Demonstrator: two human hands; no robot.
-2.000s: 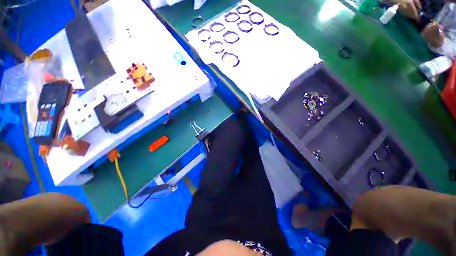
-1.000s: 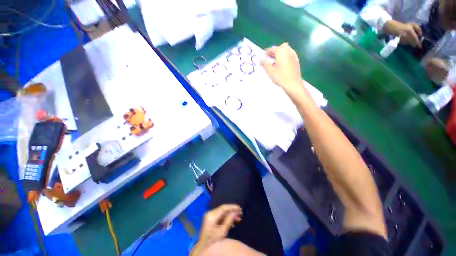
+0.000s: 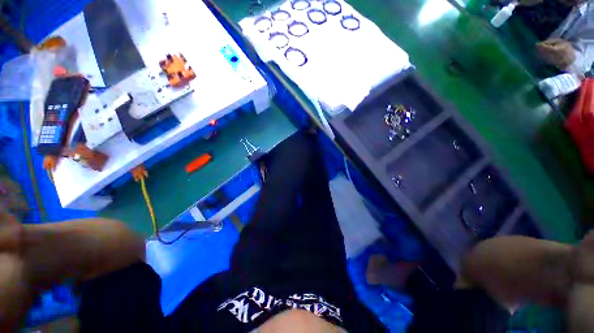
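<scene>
Neither of my hands is in view. Both bare forearms show blurred at the lower left and lower right and run out past the side edges. Nearest in front, thin dark rings [image 3: 297, 56] lie in rows on a white sheet [image 3: 339, 65] at the top centre. The orange-copper jig [image 3: 177, 70] sits on the pale fixture plate [image 3: 101, 122], and no ring can be made out in it. A black block [image 3: 148, 122] lies beside the plate. The dark grey tray [image 3: 389, 156] holds a shiny cluster of small metal parts [image 3: 397, 121].
On the white table are a long black strip [image 3: 112, 42] and a handheld controller [image 3: 62, 116]. Below, a green shelf holds a binder clip [image 3: 249, 148] and an orange-red block [image 3: 198, 162]. A yellow cable [image 3: 148, 205] hangs down. Part of another person shows at the upper right.
A second ago my right hand was over the ring sheet and my left hand was above my lap. Both have left the picture, and the camera view has shifted.
</scene>
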